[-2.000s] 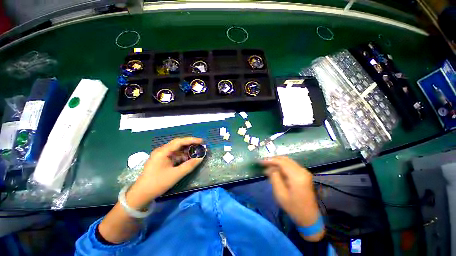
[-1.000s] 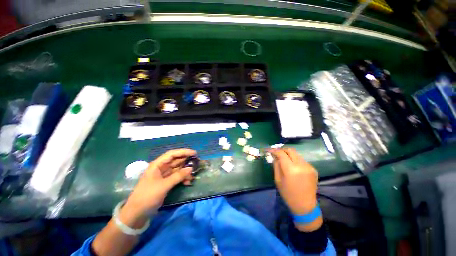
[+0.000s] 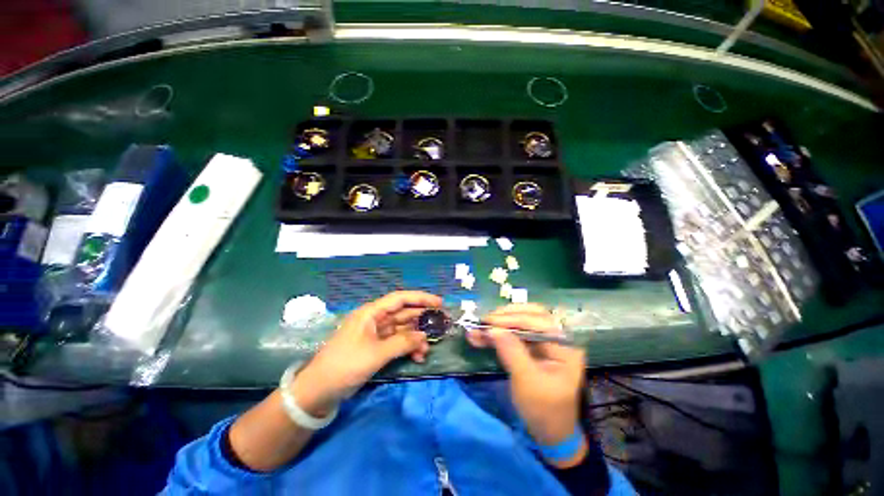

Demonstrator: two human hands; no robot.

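My left hand (image 3: pixel 380 339) holds a small round dark watch case (image 3: pixel 432 324) by its rim between thumb and fingers, over the bench's front edge. My right hand (image 3: pixel 533 354) grips thin tweezers (image 3: pixel 545 336) whose tip reaches to the right side of the case. Whether the tip holds a small piece I cannot tell. Small white and yellow squares (image 3: pixel 500 275) lie scattered just behind the hands. The black compartment tray (image 3: pixel 423 214) stands behind them, with round units in its pockets and one back-row pocket empty.
A black pad with a white label (image 3: pixel 613 235), a clear blister tray (image 3: pixel 722 237) and a narrow black tray (image 3: pixel 805 199) lie at right. A long white packet (image 3: pixel 184 252) and bagged blue packs (image 3: pixel 131 213) lie at left. A white round piece (image 3: pixel 304 310) is near my left hand.
My right hand has moved left from the scattered squares to the watch case, with the tweezers now visible in it. My left hand still holds the case. The camera view has shifted.
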